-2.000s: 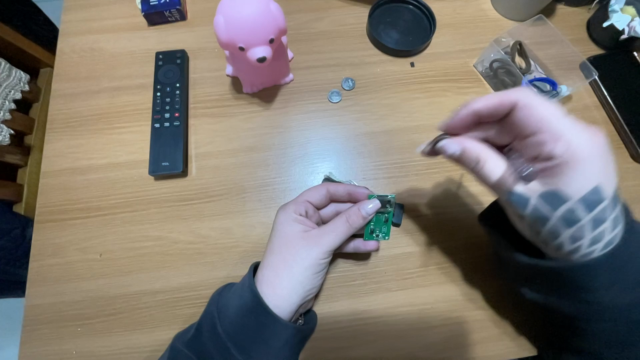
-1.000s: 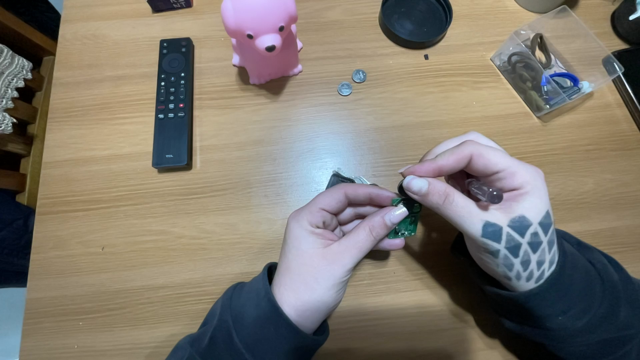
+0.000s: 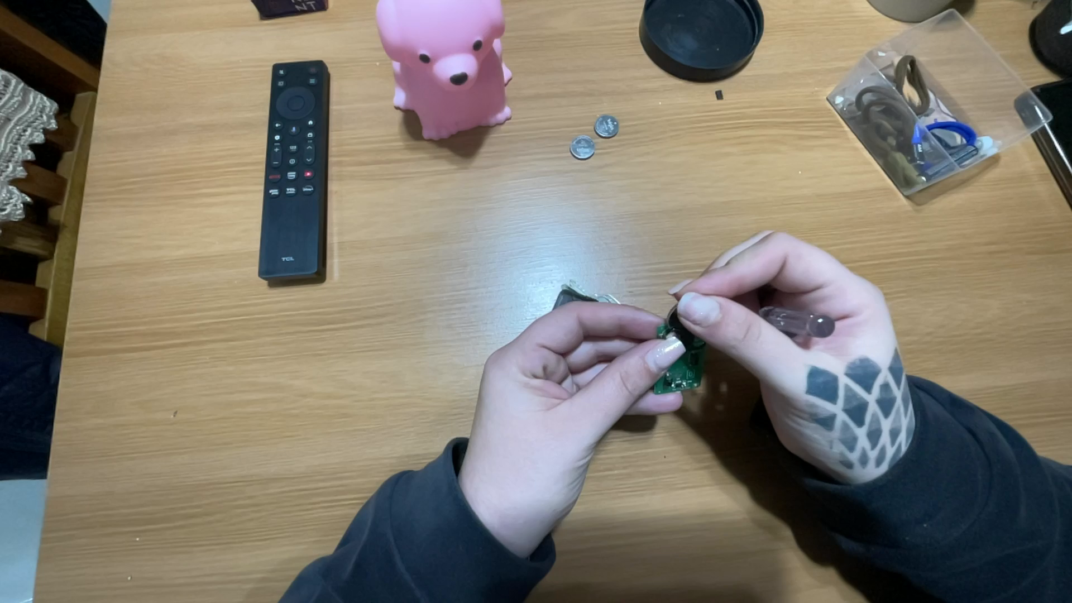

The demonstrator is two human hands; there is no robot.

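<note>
My left hand (image 3: 569, 394) grips a small green circuit board (image 3: 682, 368) between thumb and fingers, just below the middle of the view. At the board's upper edge, my right hand (image 3: 779, 335) pinches a small dark, round-edged piece, mostly hidden by the fingertips. A clear-handled tool (image 3: 797, 322), probably a small screwdriver, is also tucked in my right hand; its working end is hidden. Behind my left fingers shows part of a dark object with pale strands (image 3: 578, 295). Two coin cells, one nearer (image 3: 583, 147) and one farther (image 3: 607, 126), lie on the wooden table (image 3: 402, 435).
A black remote control (image 3: 293, 172) lies at the left. At the back stand a pink dog figure (image 3: 448, 67) and a round black lid (image 3: 702, 38). A clear plastic box (image 3: 938, 109) with bands and a blue loop is at the right, beside a dark flat device (image 3: 1057, 138).
My right hand has come left and down to the circuit board, which my left hand still holds. Between one second ago and now, both hands stay close together.
</note>
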